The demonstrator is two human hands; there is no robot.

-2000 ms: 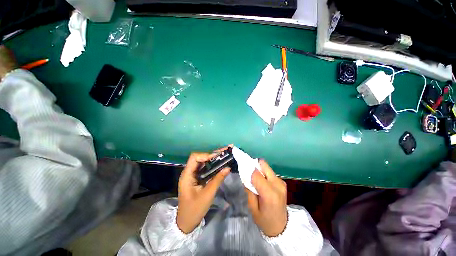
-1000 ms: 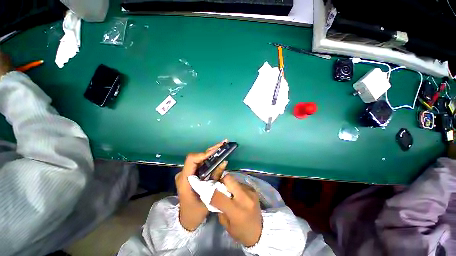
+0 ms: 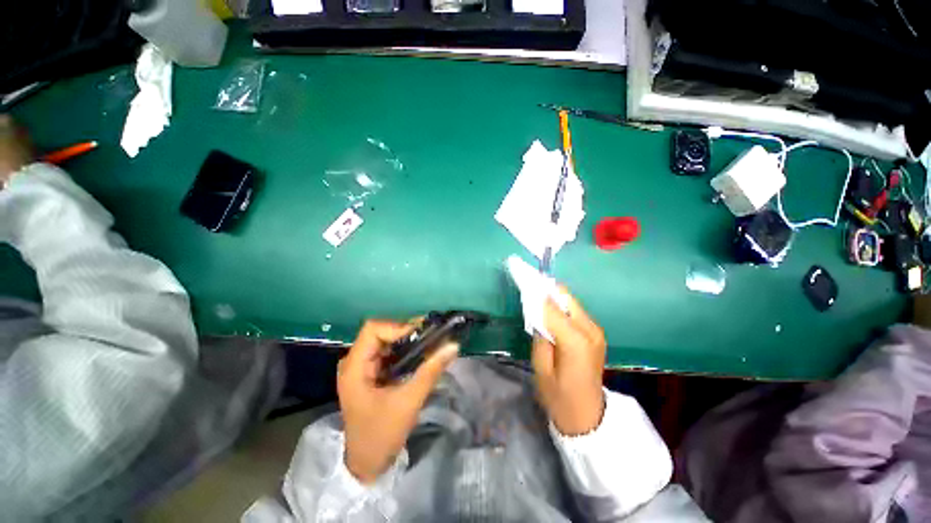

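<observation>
A black glossy device (image 3: 421,345) is in my left hand (image 3: 383,398), held between thumb and fingers above the bench's front edge. It is slightly blurred. My right hand (image 3: 572,363) pinches a white wipe (image 3: 534,296), to the right of the device and apart from it. The wipe's upper tip is near the lower end of an orange-handled tool (image 3: 566,133). That tool lies across flat white wipes (image 3: 526,209) on the green mat (image 3: 439,123).
A black squarish case (image 3: 221,191), white label (image 3: 343,227) and clear film (image 3: 357,182) lie left. A red suction cup (image 3: 617,233), white charger (image 3: 751,181) and black rounded part (image 3: 820,288) lie right. A foam tray (image 3: 419,31) is at the back. Coworkers' sleeves show both sides.
My right hand has moved right and up with the wipe, away from the device. My left hand still holds the device and has shifted slightly left. The view has tilted up, showing more of the tray.
</observation>
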